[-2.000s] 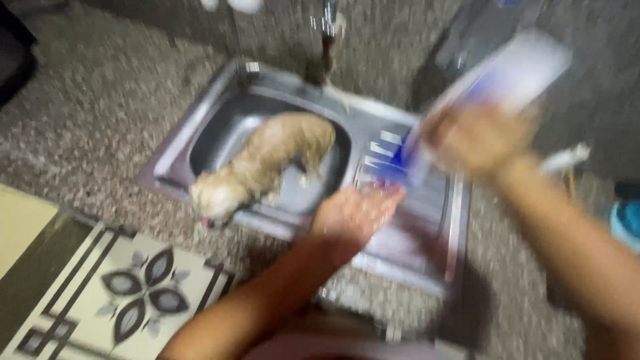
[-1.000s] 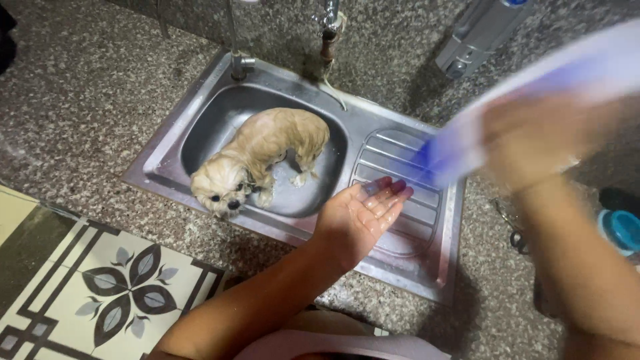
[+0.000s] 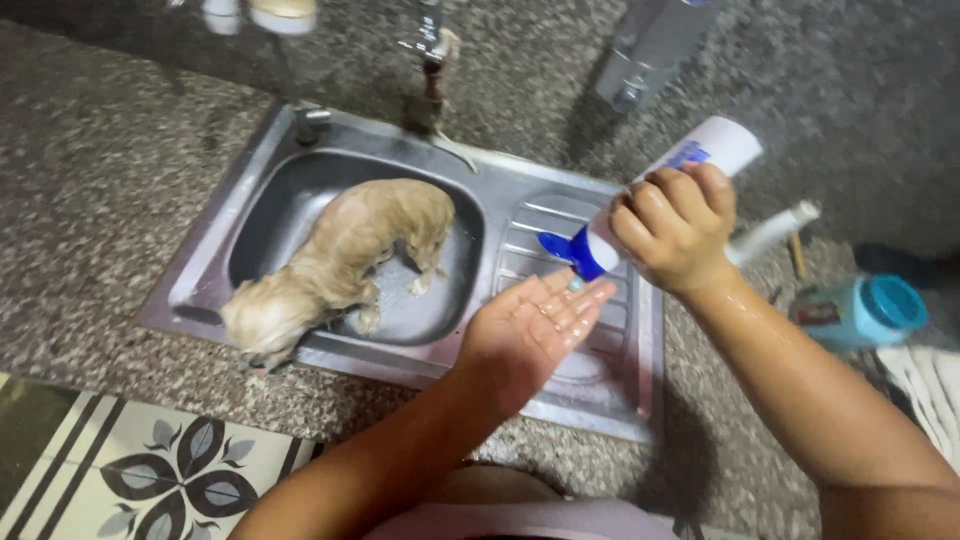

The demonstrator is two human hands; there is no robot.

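Note:
My right hand (image 3: 675, 225) grips a white plastic squeeze bottle (image 3: 712, 146) tilted down, its blue flip cap (image 3: 587, 255) open. Just under the cap, my left hand (image 3: 529, 330) is held palm up over the drainboard, wet, with a small pale blob (image 3: 575, 285) at its fingers. A wet, cream-coloured small dog (image 3: 375, 217) stands in the basin of the stainless steel sink (image 3: 517, 169). Its head hangs over the front rim, face down, with its tongue showing.
A tap (image 3: 429, 45) rises behind the sink. At the right stand a teal-lidded container (image 3: 892, 304) and a white cloth (image 3: 922, 382). A clear container (image 3: 649, 52) is at the back. Patterned tiles (image 3: 180, 480) lie below the speckled counter (image 3: 135, 187) at lower left.
The bottle was swinging, blurred, above my left palm; now it is steadier with its cap close over my fingers. The dog has lowered its head over the sink's front rim since one second ago.

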